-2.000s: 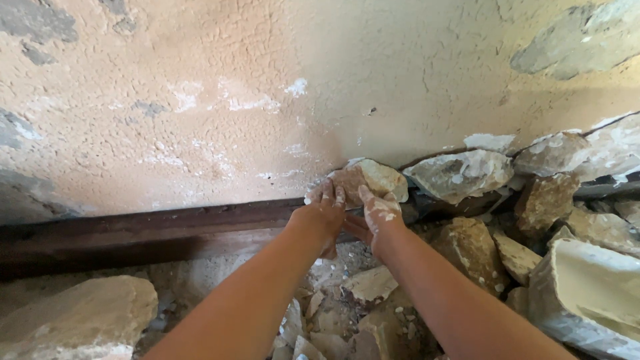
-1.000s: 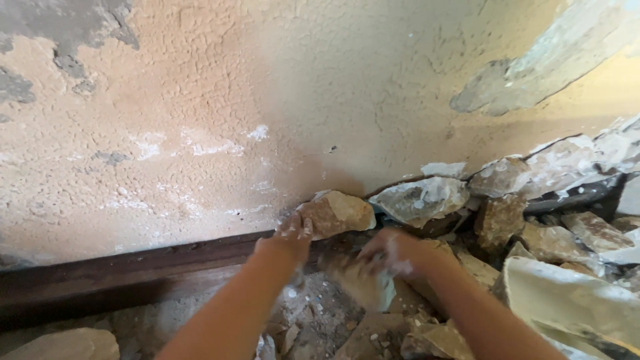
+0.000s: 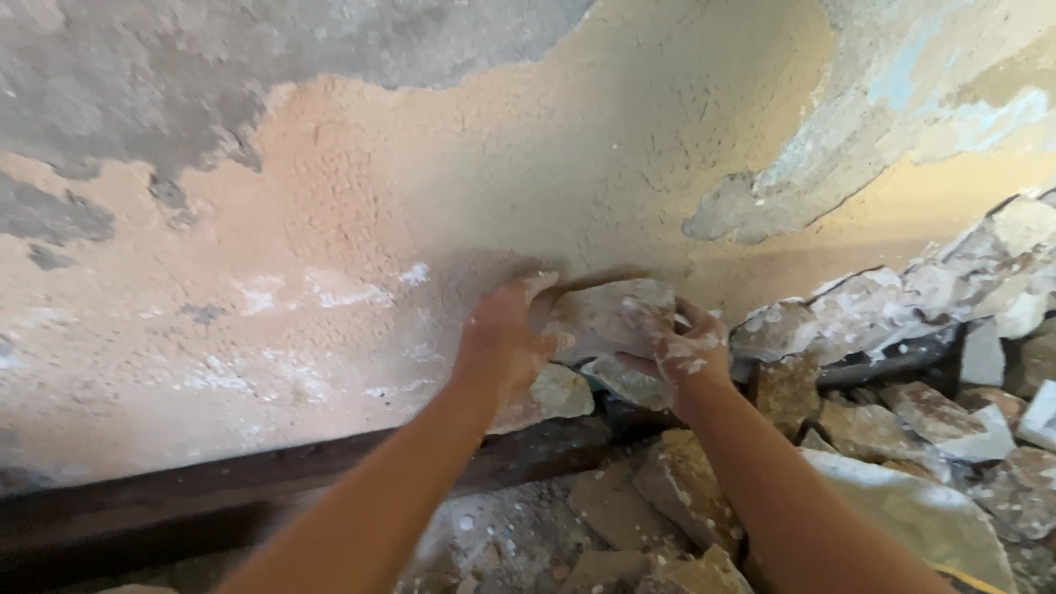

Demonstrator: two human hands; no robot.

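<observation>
Against the plastered wall (image 3: 396, 181), a pale, dusty stone (image 3: 612, 320) is held above the row of stones along the wall's foot. My right hand (image 3: 689, 342), smeared with white, grips its right side. My left hand (image 3: 511, 330) is at its left edge, thumb and fingers spread; whether it bears any weight I cannot tell. Below them, a light stone (image 3: 563, 391) rests on a dark beam (image 3: 544, 450), partly hidden by my left hand and forearm. Another whitish stone (image 3: 631, 381) lies just under the held one.
The dark beam runs along the wall's base to the left. Broken stones (image 3: 874, 429) are heaped at the right, beside a large pale curved piece (image 3: 916, 503). More rubble (image 3: 610, 503) lies below my hands. A rough row of mortared stones (image 3: 858, 318) climbs along the wall at right.
My right hand has come up from the rubble with a stone, now against the wall above the row. My left hand has moved up off the stone it was touching. The view has shifted.
</observation>
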